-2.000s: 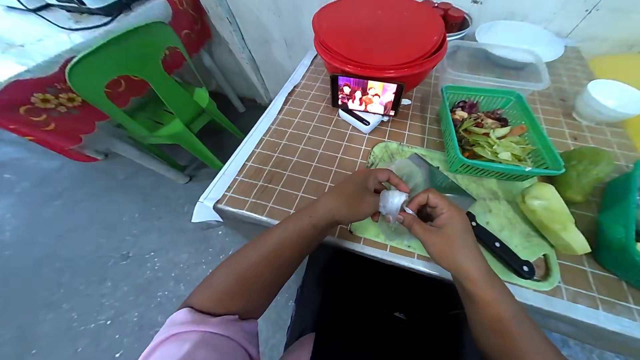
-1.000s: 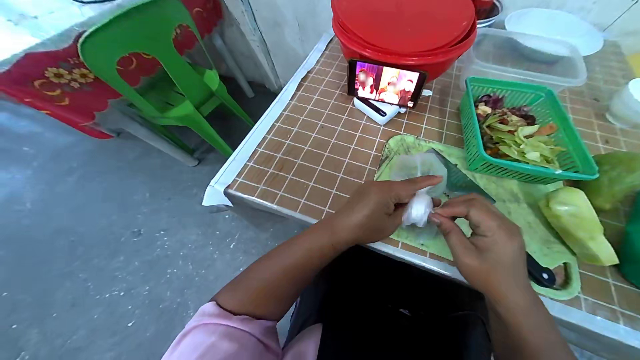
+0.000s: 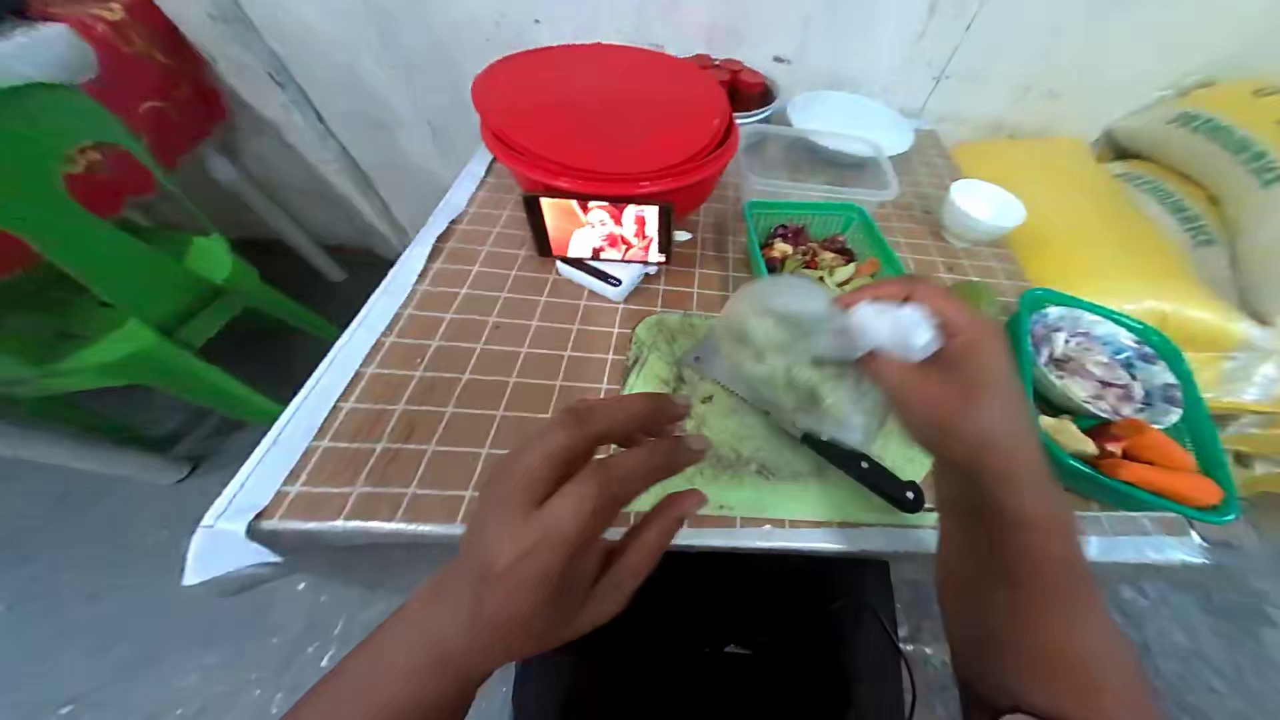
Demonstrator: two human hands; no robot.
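Observation:
My right hand (image 3: 935, 375) grips a rolled, whitish piece of plastic bag (image 3: 890, 330), whose clear, blurred body trails left over the cutting board. Fingers spread, my left hand (image 3: 590, 500) holds nothing above the table's front edge, just left of the board. The green cutting board (image 3: 665, 370) lies beneath, with dark smears on it. Across the board rests a knife (image 3: 865, 474) with a black handle, its blade partly behind the bag.
A phone (image 3: 600, 230) leans before a lidded red tub (image 3: 605, 110). Behind the board stands a green basket of peelings (image 3: 830, 213). At right are a green basket with carrots (image 3: 1110, 300), a white bowl (image 3: 982, 212) and yellow sacks (image 3: 1050, 220). A green chair (image 3: 110, 260) is at left.
My hands were together on the bunched plastic; now they are apart, my right hand holding it farther right and my left hand off it. The view has shifted to the right.

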